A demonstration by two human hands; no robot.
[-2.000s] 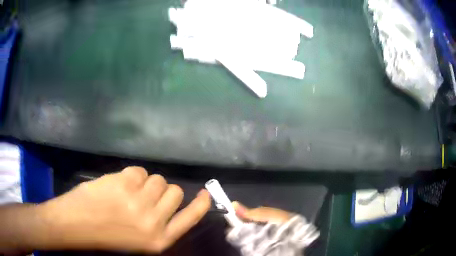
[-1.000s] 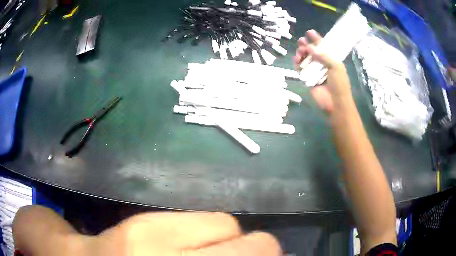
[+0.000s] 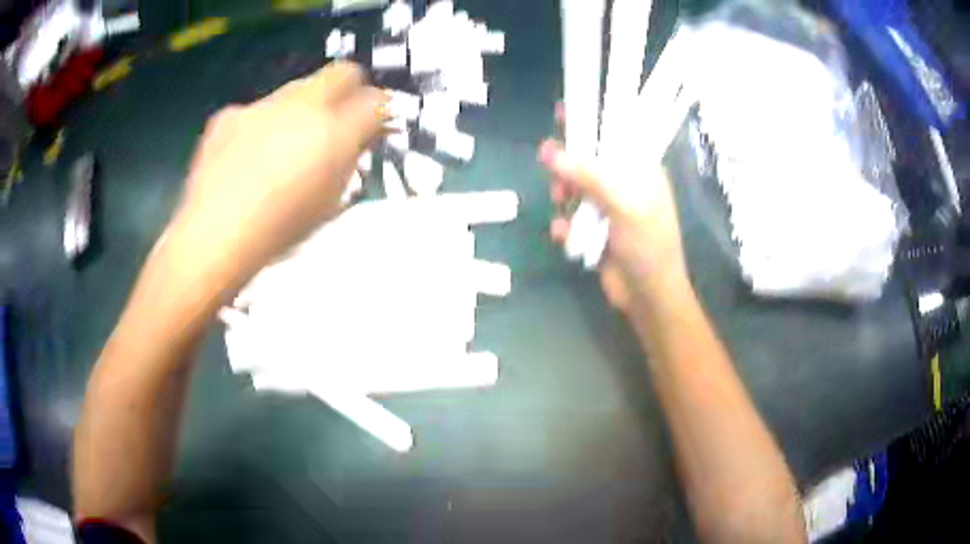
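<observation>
My right hand is closed around a fanned bunch of white tubes, upright at right of centre. My left hand reaches over the pile of white-ended assemblies at the top; its fingertips are at the pile's left side beside a white end piece. Blur and glare hide whether it grips anything. A row of white tubes lies below it, glaring into one patch, with one tube slanting out at the bottom.
A clear bag packed with white parts lies at right. A grey metal block and a red container are at left. Blue trays stand at upper right and at the left edge. Yellow tape marks the far mat.
My left hand has moved from the near edge up to the assembly pile. My right hand still holds the bunch, now more upright. The view has shifted, and the pliers are out of view.
</observation>
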